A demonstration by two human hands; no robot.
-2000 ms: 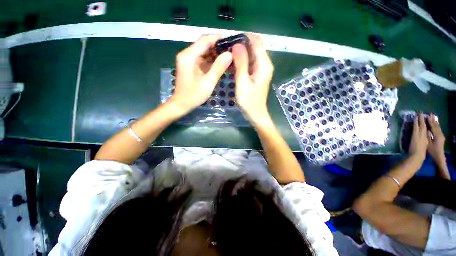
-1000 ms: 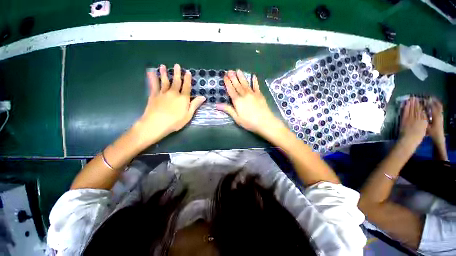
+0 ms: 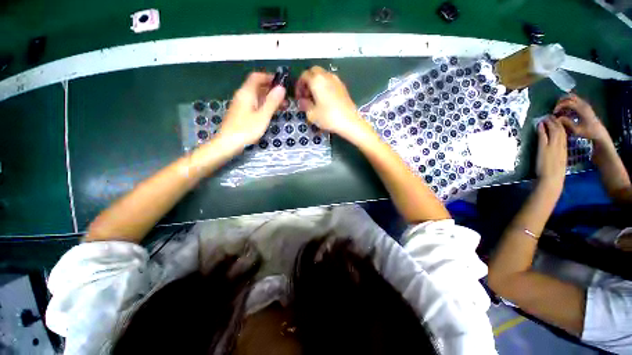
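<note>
My left hand (image 3: 251,109) holds a small glossy black unit (image 3: 281,75) upright in its fingertips, above the working sheet. My right hand (image 3: 323,97) is just right of the unit with its fingers curled together; whether a small piece is between them is not clear. The working sheet of round pieces (image 3: 288,130) lies flat below both hands, with rows of dark circles. Wrinkled clear film (image 3: 277,166) lies along its lower edge. My forearms and fingers hide part of the sheet.
Large overlapping stock sheets (image 3: 429,125) lie at right with a white paper piece (image 3: 493,150) on them. A tan block (image 3: 516,69) with clear plastic stands beyond. Black units (image 3: 272,19) and a white unit (image 3: 145,21) sit on the far green strip. A neighbouring person's hands (image 3: 554,139) work at right.
My hands were flat on the working sheet a second ago; now they are raised together near its top edge, the left holding a black unit. Units on the far strip have shifted.
</note>
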